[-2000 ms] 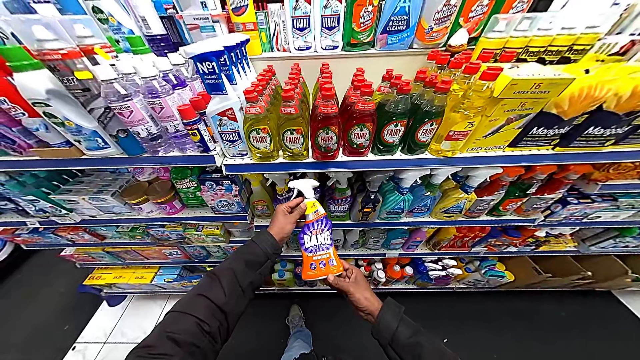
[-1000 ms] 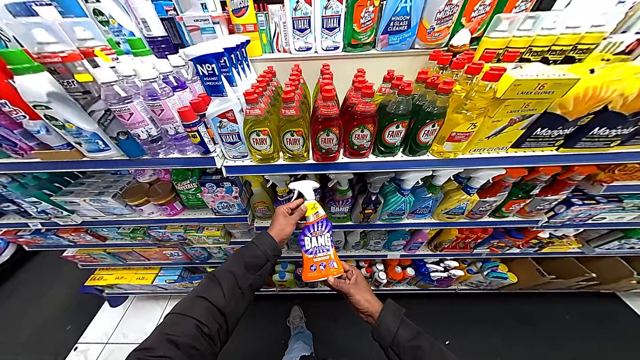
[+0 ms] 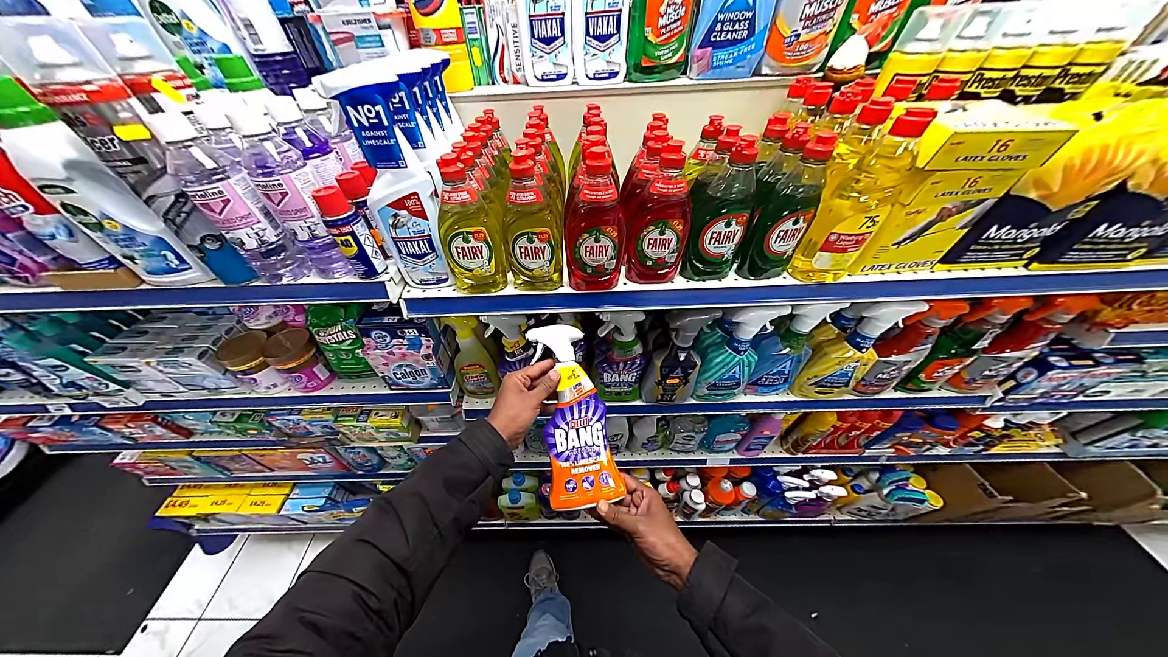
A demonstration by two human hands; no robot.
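Observation:
An orange Cillit Bang spray bottle [image 3: 579, 447] with a white trigger head is held upright, leaning slightly, its front label facing me. My left hand [image 3: 524, 398] grips it at the neck, just below the trigger. The lower right corner of the bottle rests in the fingers of my right hand [image 3: 650, 529]. Behind it, a row of trigger spray bottles [image 3: 727, 356] stands on the second shelf, partly hidden by the bottle and my left hand. The undersides of my fingers are hidden.
Fairy washing-up liquid bottles [image 3: 595, 228] line the upper shelf, whose blue edge [image 3: 693, 297] juts out above my hands. Boxes of latex gloves [image 3: 995, 141] stand at right, clear spray bottles [image 3: 265, 196] at left. Lower shelves hold cardboard trays [image 3: 999, 488]. Dark matting [image 3: 912, 593] covers the floor.

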